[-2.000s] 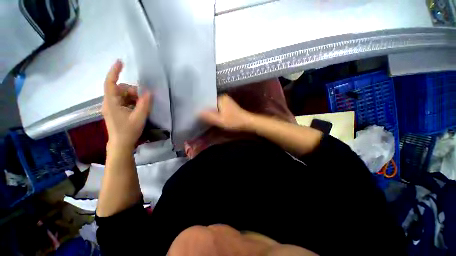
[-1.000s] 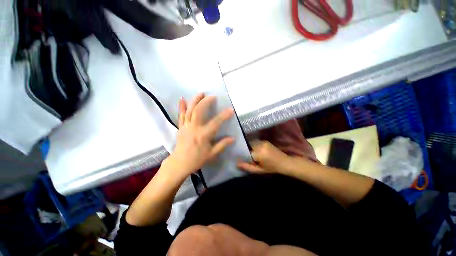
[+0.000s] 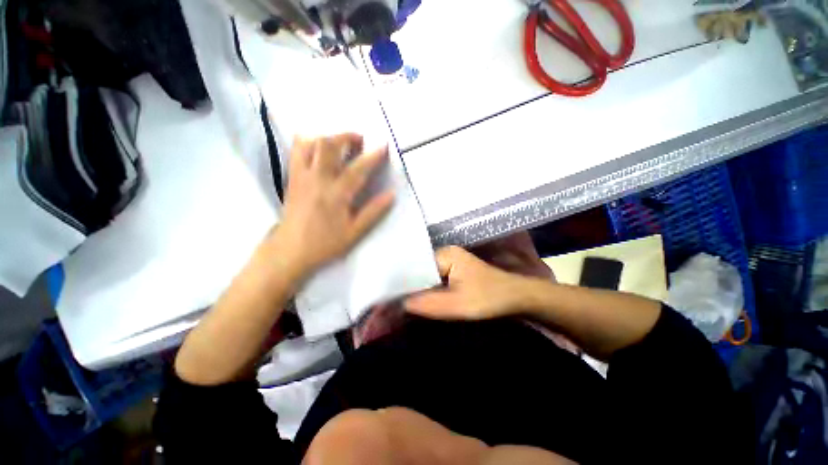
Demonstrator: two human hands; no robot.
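A white panel (image 3: 381, 259) runs from under the sewing machine's needle area (image 3: 331, 41) down over the table's front edge. A thin dark seam edge shows along its right side, and a black strip (image 3: 271, 145) shows along its left. My left hand (image 3: 336, 195) lies flat on the panel with its fingers spread. My right hand (image 3: 468, 286) grips the panel's lower right corner at the table edge, fingers partly hidden under it. The blue knob (image 3: 386, 57) is beside the needle.
Red-handled scissors (image 3: 581, 45) lie right of the needle. A black-and-white striped pile (image 3: 82, 154) and black fabric (image 3: 150, 41) lie at the left. Ruler tape (image 3: 563, 202) runs along the front edge. A phone (image 3: 601, 272) lies on cream board below, near blue crates (image 3: 681, 213).
The panel now reaches up to the needle area, which was out of view at first. My left hand has come down flat on the panel. My right hand has moved to its lower corner.
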